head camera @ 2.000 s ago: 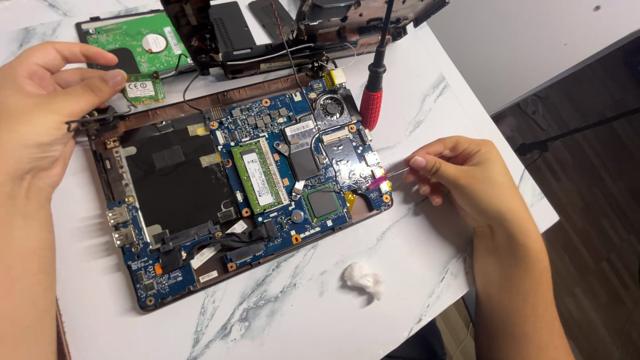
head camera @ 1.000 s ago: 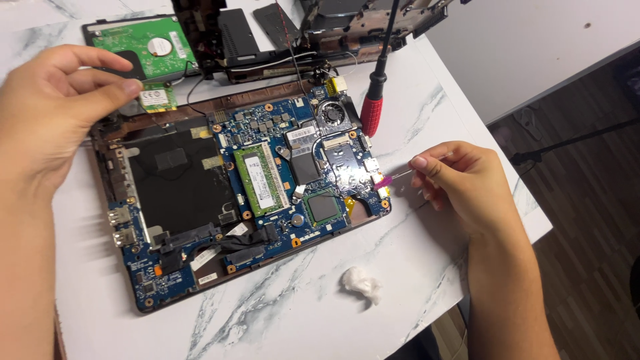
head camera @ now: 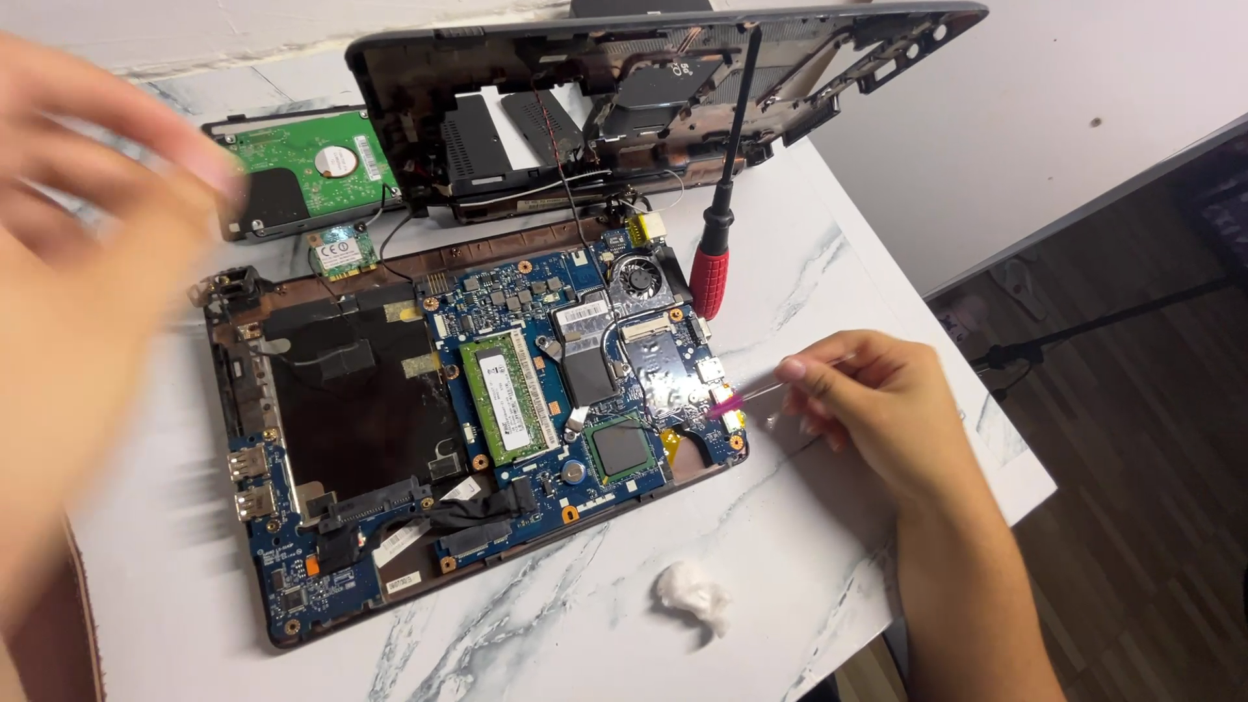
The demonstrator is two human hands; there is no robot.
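An opened laptop base with a blue motherboard [head camera: 575, 487] lies on the marble-pattern table. My right hand [head camera: 863, 414] holds a thin brush with purple bristles [head camera: 726, 405], whose tip is at the ports on the board's right edge. My left hand [head camera: 107, 214], blurred, is raised at the left, near the green hard drive [head camera: 336, 161]; whether it holds anything does not show. A small wireless card [head camera: 343, 252] with thin wires lies between the drive and the base. On the board are a green memory module [head camera: 507, 395] and a small fan [head camera: 639, 278].
The laptop's detached casing [head camera: 673, 107] stands tilted behind the base. A red-handled screwdriver [head camera: 712, 278] leans upright against it at the base's upper right. A wad of white cotton [head camera: 692, 595] lies in front on the table [head camera: 546, 643]. The table's edge runs along the right.
My left hand has moved up and away from the wireless card, which it was touching or close to before. My right hand stays by the board's right edge with the brush.
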